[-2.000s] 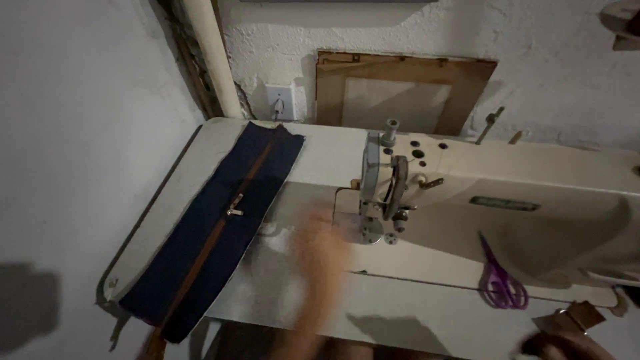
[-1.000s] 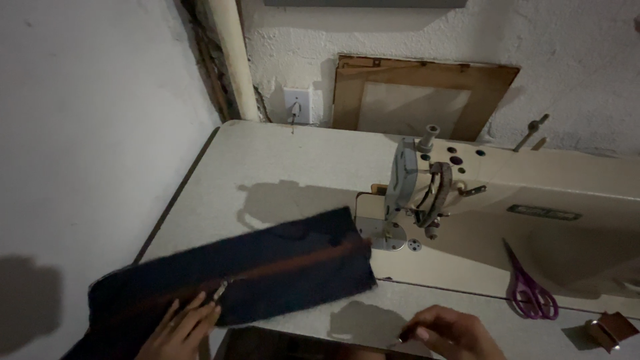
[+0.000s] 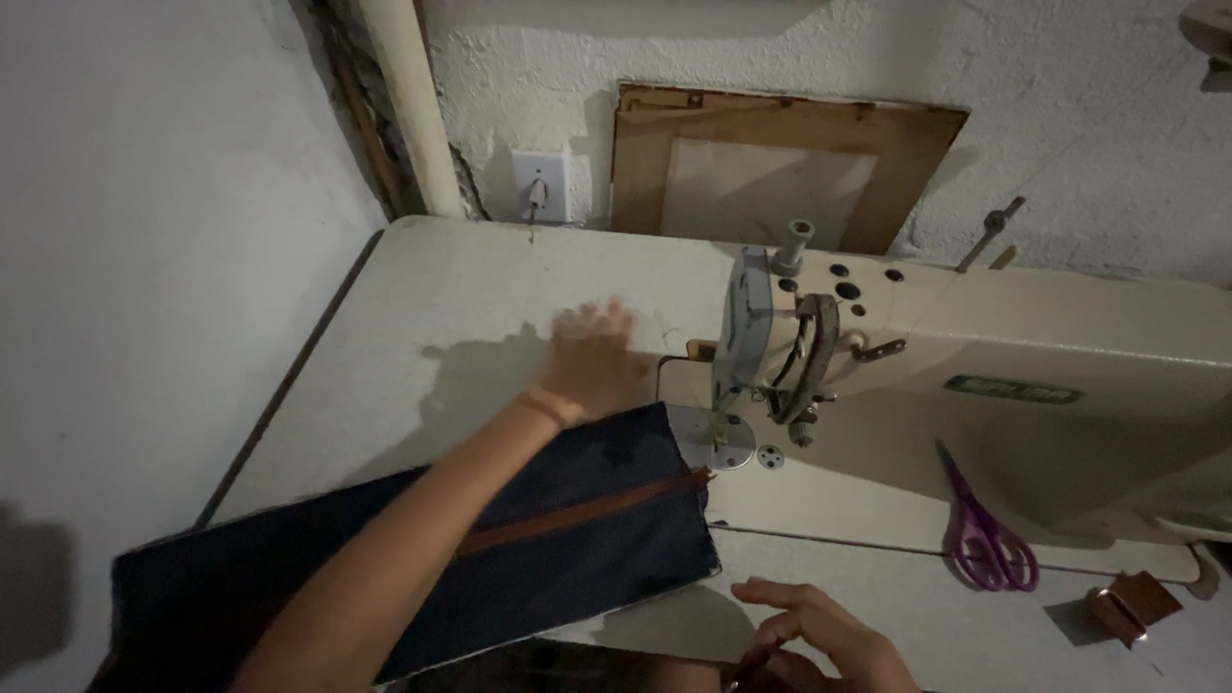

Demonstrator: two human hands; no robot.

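A dark blue fabric panel with a brown zipper along its middle lies slantwise on the sewing table, its right end beside the needle plate. Over the panel reaches my left forearm; my left hand, blurred, is just beyond the far edge with fingers spread and nothing visible in it. Near the front edge is my right hand, its fingers curled around a small dark item with a shiny part, too hidden to name. The zipper pull is out of sight behind my forearm.
The industrial sewing machine fills the right side. Purple-handled scissors lie on its bed, with a brown piece bearing a metal part nearer the front. A wooden frame leans on the wall by an outlet.
My left hand has left the panel's near part and moved across to its far side. Two seconds ago the panel lay steeper and farther left; it has since turned toward the needle.
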